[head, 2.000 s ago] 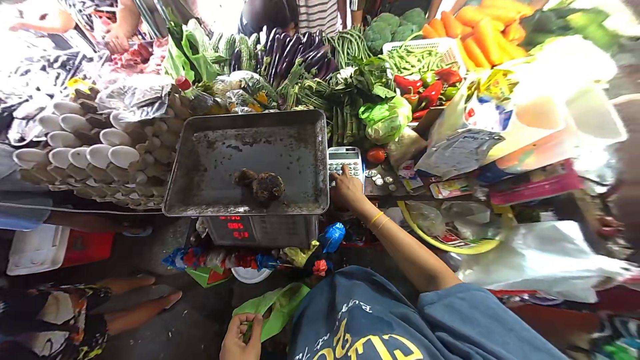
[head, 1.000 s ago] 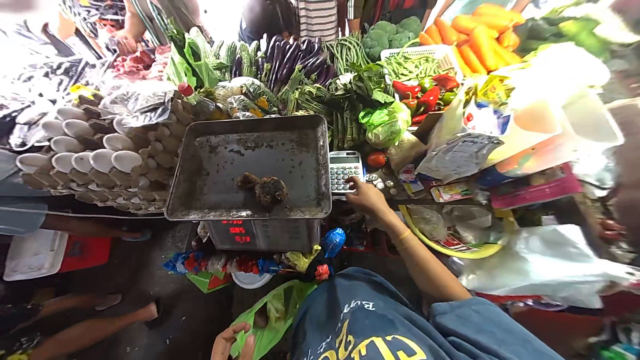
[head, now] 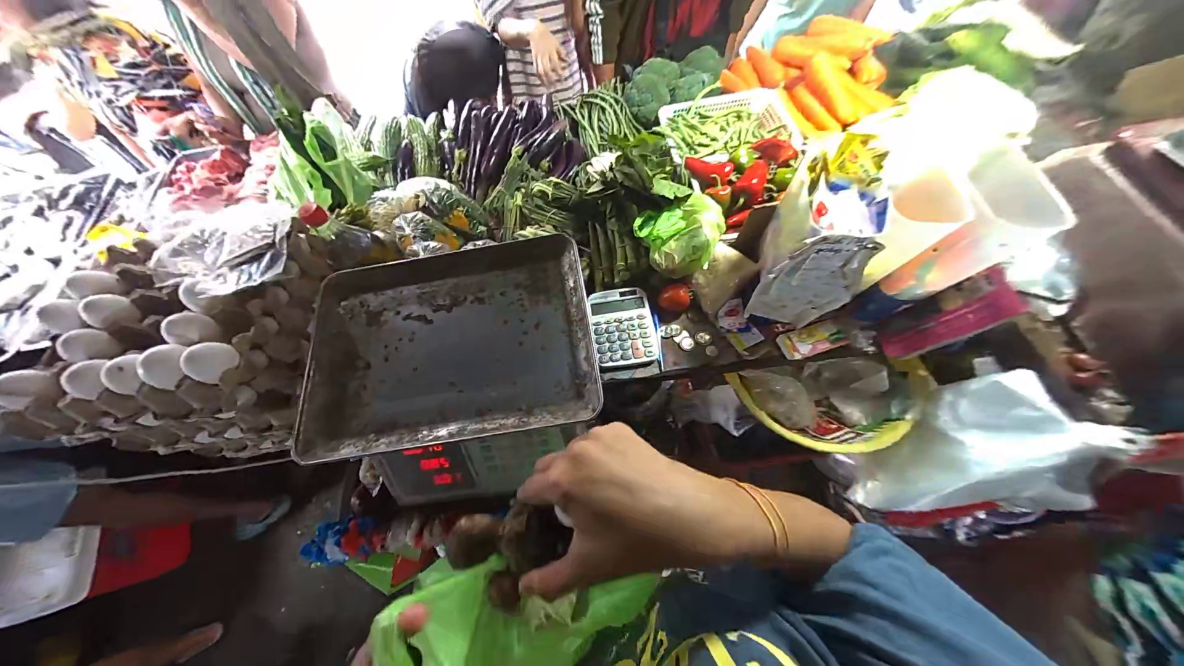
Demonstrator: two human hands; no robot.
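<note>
My right hand [head: 615, 509] holds brown knobby root pieces, perhaps ginger [head: 532, 536], at the mouth of a green plastic bag [head: 462, 615]. Only fingers of my left hand [head: 412, 620] show at the bottom, gripping the bag's left side. Above them, the worn metal weighing pan [head: 453, 347] holds only dark specks and stains. Below the pan is the digital scale [head: 481, 462] with a lit red display. A calculator [head: 623, 328] lies right of the pan, beside some coins [head: 686, 339].
Stacked trays of eggs [head: 157, 365] stand left of the pan. Behind it are eggplants [head: 504, 139], a lettuce [head: 683, 231], red peppers [head: 751, 183] and carrots [head: 823, 74]. A yellow-rimmed basket [head: 832, 444] and clear plastic bags [head: 980, 435] lie to the right. People stand across the stall.
The brown root pieces, on the pan in both earlier frames, are now in my right hand at the green bag. That hand has moved from the calculator down to the bag.
</note>
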